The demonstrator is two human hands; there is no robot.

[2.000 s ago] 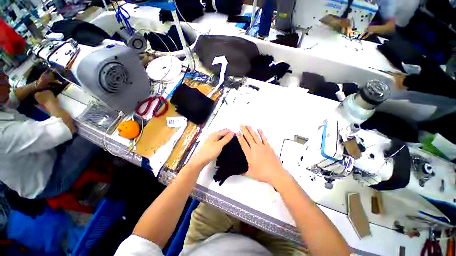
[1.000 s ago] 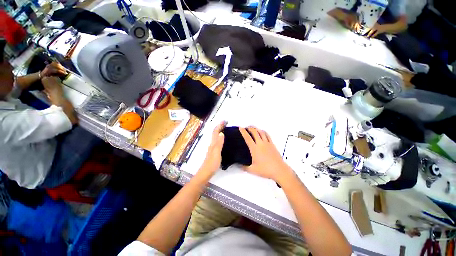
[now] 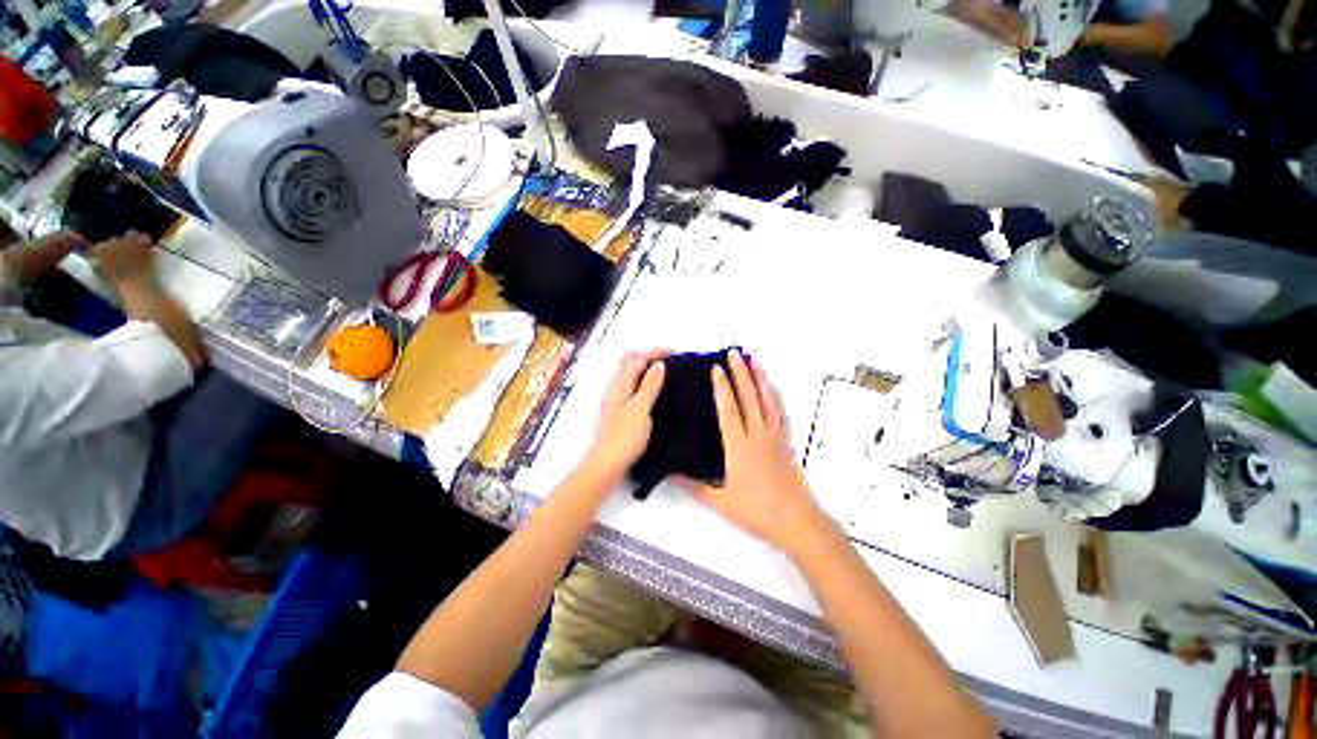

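A stack of small black cut pieces (image 3: 685, 423) lies on the white table, left of the sewing machine's needle area. My left hand (image 3: 630, 416) holds its left side. My right hand (image 3: 757, 451) holds its right side, with the fingers over its upper right part. The undersides of both hands and the stack's lower layers are hidden. Another black stack (image 3: 550, 272) lies at the upper left on the brown cardboard (image 3: 439, 371). The white machine head with blue trim (image 3: 971, 393) stands to the right of my hands.
Red-handled scissors (image 3: 429, 282) and an orange ball (image 3: 361, 351) lie at the left. A grey machine (image 3: 308, 189) stands far left beside a seated person. A tan card piece (image 3: 1039, 598) lies at the lower right. A clear cylinder with a dark top (image 3: 1078, 257) stands behind the machine.
The hands have stayed around the black stack. Its outline is squarer than two seconds ago, and the fingers have shifted along its sides. The camera view has moved slightly.
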